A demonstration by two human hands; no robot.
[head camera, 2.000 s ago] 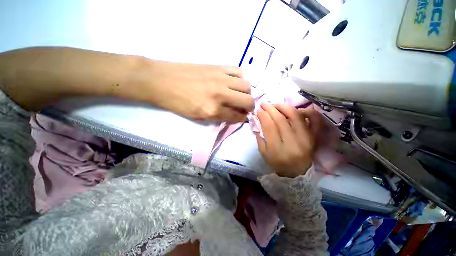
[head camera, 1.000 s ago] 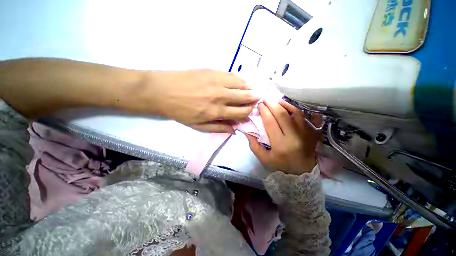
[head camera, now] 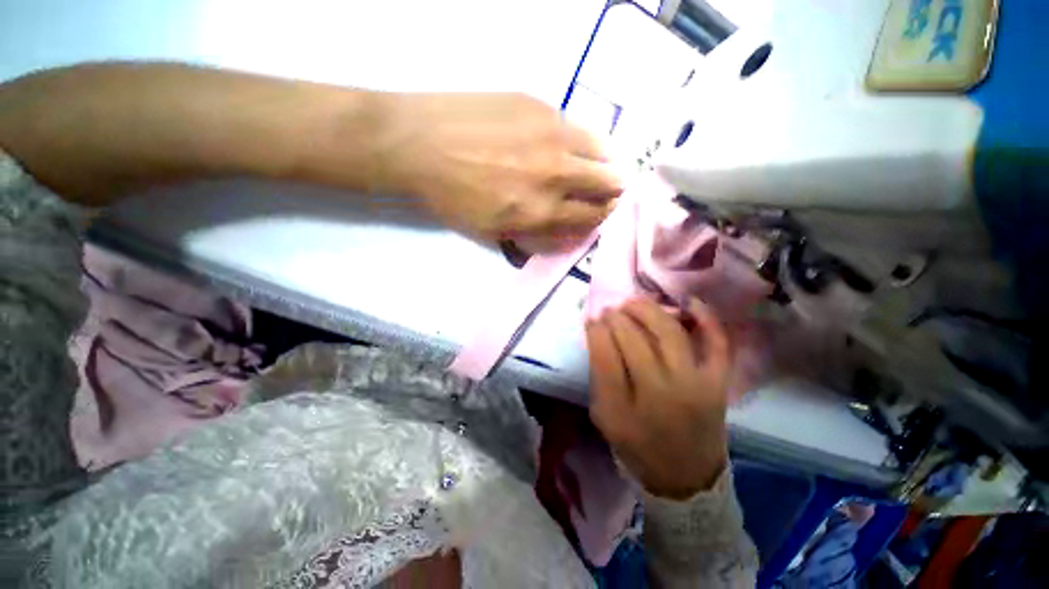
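Note:
My left hand (head camera: 518, 173) is at the needle area, its fingers closed on the pink fabric strip (head camera: 506, 316), which hangs down over the table edge. A dark object shows under the left palm; I cannot tell what it is. My right hand (head camera: 661, 374) is nearer the front edge, its fingers gripping the lower edge of the pink garment piece (head camera: 621, 270). The garment piece lies below the sewing machine head (head camera: 828, 150) and spreads to the right. The needle and presser foot cannot be made out clearly.
The white table's front edge (head camera: 311, 311) runs across below the hands. Heaped pink cloth (head camera: 161, 357) lies below it at left, and more pink cloth (head camera: 598, 500) near my lap. A blue bin (head camera: 782, 518) is at lower right. The machine's metal parts are close right of my right hand.
My right hand has moved down, away from the needle area, and more of the pink garment piece shows between the hands. My left hand has moved slightly up and right.

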